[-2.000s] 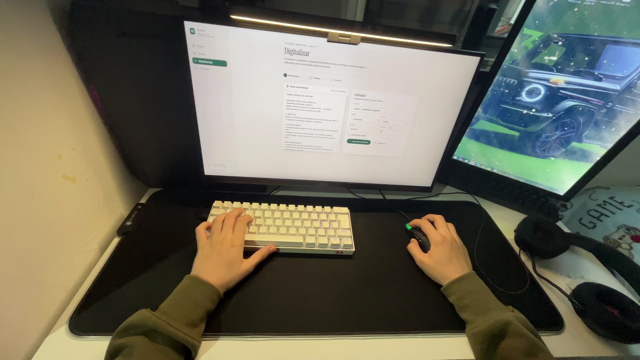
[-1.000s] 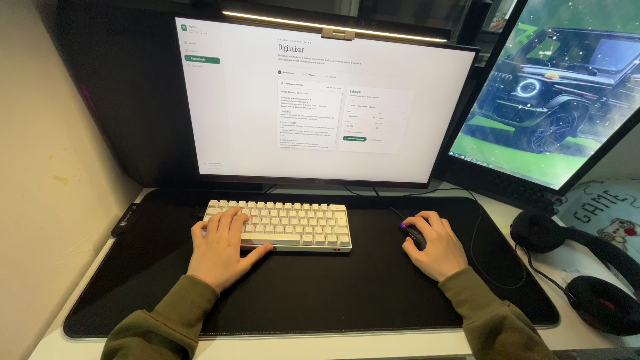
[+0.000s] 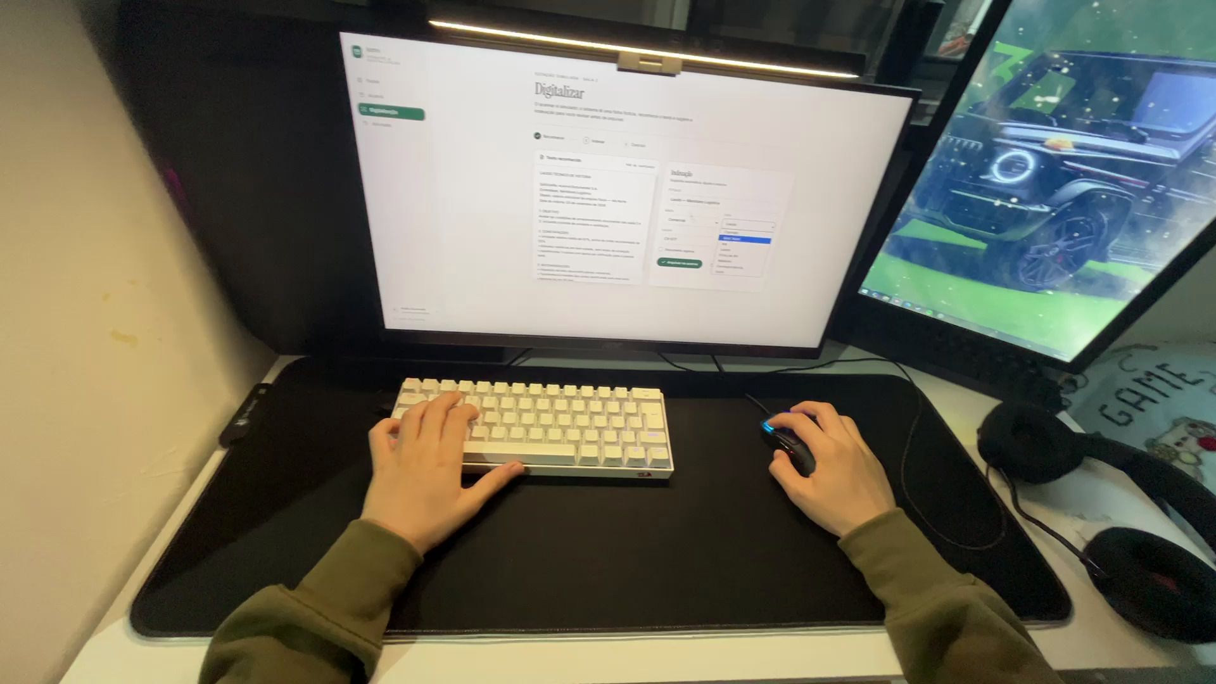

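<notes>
My left hand (image 3: 423, 465) rests on the left end of a compact white keyboard (image 3: 570, 423), fingers spread over the keys and thumb at the front edge. My right hand (image 3: 828, 464) is around a black computer mouse (image 3: 790, 450) with a small blue light; the palm hides part of it. Both lie on a large black desk mat (image 3: 608, 560). Behind the keyboard stands a wide monitor (image 3: 475, 228) showing a light page with a text panel and a form, where a drop-down list is unfolded with one row in blue.
A second monitor (image 3: 1054, 180) with a picture of a dark off-road vehicle stands at the right. Black headphones (image 3: 1031, 442) lie right of the mat, near loose cables. A light bar (image 3: 646, 49) tops the main monitor. A wall (image 3: 123, 313) borders the left side.
A drop-down list has unfolded in the form on the main screen. My left hand stays on the keyboard and my right hand on the mouse.
</notes>
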